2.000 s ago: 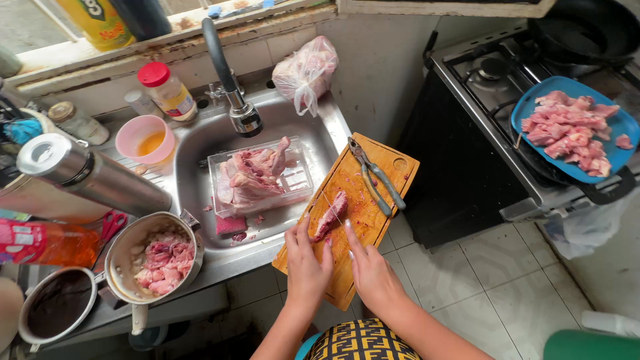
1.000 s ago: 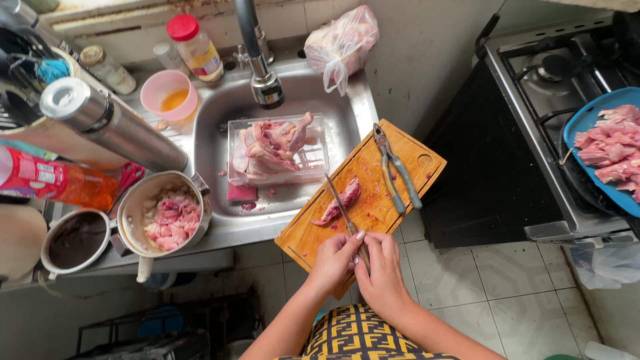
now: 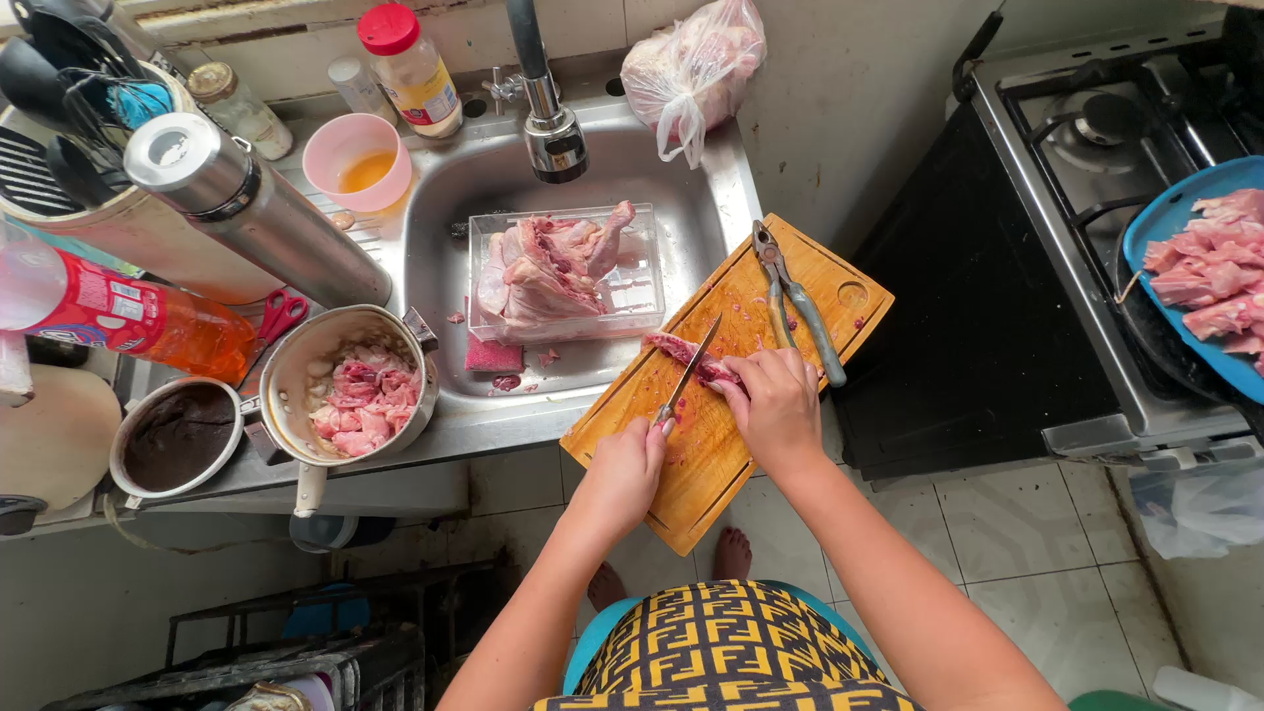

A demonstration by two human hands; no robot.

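My left hand (image 3: pixel 624 472) grips a knife (image 3: pixel 691 370) by its handle, with the blade lying across a bony piece of raw meat (image 3: pixel 689 357). My right hand (image 3: pixel 780 405) holds the lower right end of that piece against a wooden cutting board (image 3: pixel 632 415). Combination pliers (image 3: pixel 796 301) rest on the board beyond my right hand. Left of the board, a clear plastic container (image 3: pixel 642 296) in the sink holds a raw chicken carcass (image 3: pixel 553 267). Cut raw meat fills part of a pot (image 3: pixel 281 395) on the counter and lies on a blue plate (image 3: pixel 1155 222) over the stove.
A faucet (image 3: pixel 555 138) hangs over the steel sink (image 3: pixel 425 296). Behind it sit a tied plastic bag of raw meat (image 3: pixel 691 74) and a red-lidded jar (image 3: pixel 420 79). Left stand a pink bowl (image 3: pixel 326 163), a steel thermos (image 3: pixel 286 227), a bottle (image 3: pixel 188 321) and a dark-filled saucepan (image 3: pixel 222 456).
My right hand has moved from beside my left hand at the knife to the meat piece. The knife blade now crosses the piece, and the meat is turned the other way.
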